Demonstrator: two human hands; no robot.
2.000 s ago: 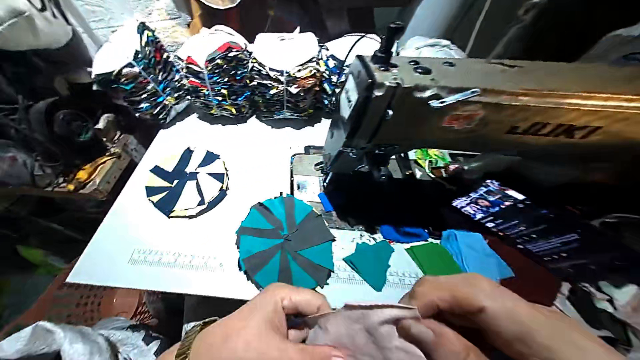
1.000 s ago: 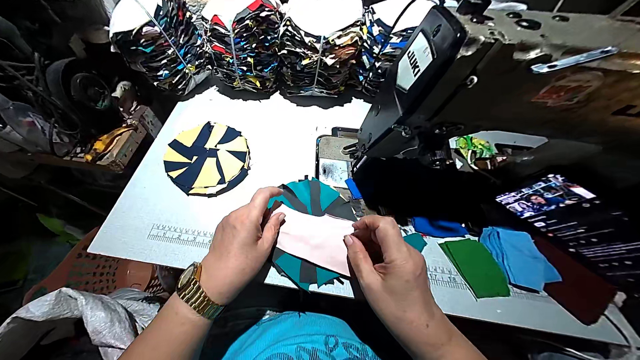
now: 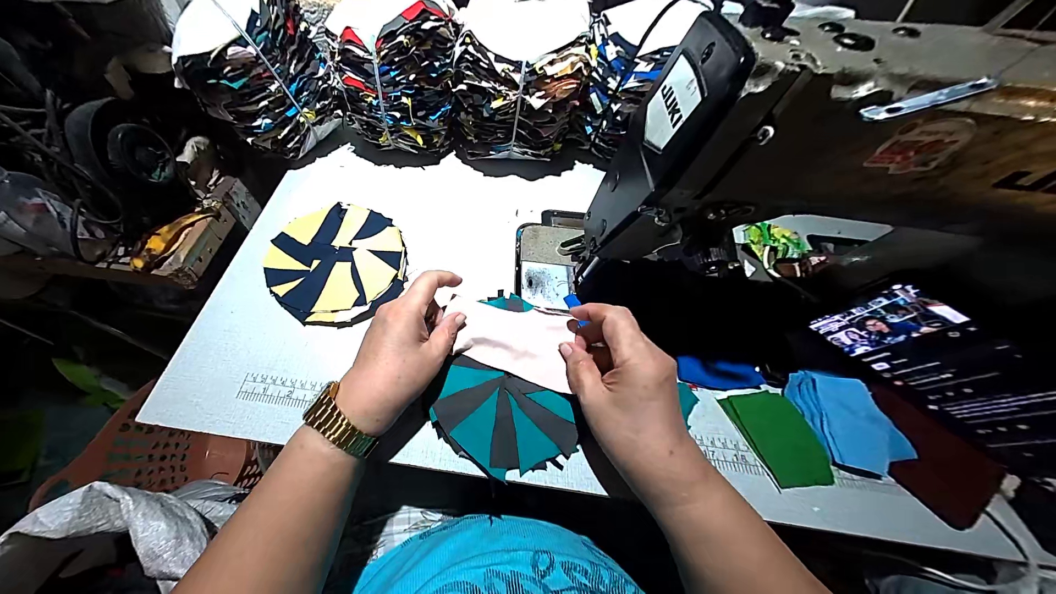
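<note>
A pale pink piece of cloth (image 3: 520, 337) is stretched between my hands, above a round patchwork of teal and dark grey strips (image 3: 505, 417). My left hand (image 3: 404, 355) pinches its left end between thumb and finger, a gold-coloured watch on the wrist. The right end is pinched by my right hand (image 3: 627, 371). Farther left lies a round patchwork in yellow and navy (image 3: 337, 262). Green (image 3: 780, 437), light blue (image 3: 843, 422) and dark maroon (image 3: 940, 462) cloth pieces lie to the right, with part of a teal piece (image 3: 686, 402) beside my right hand.
A Juki sewing machine (image 3: 833, 132) reaches in from the right, its metal plate (image 3: 546, 272) beyond my hands. Tied stacks of round patchwork (image 3: 396, 91) line the back of the white table (image 3: 198, 355). A lit phone screen (image 3: 924, 346) is at right, an orange plastic basket (image 3: 148, 445) lower left.
The pink cloth, bunched near the front edge two seconds ago, is now spread out between my hands over the teal and grey patchwork. The view has shifted and tilted.
</note>
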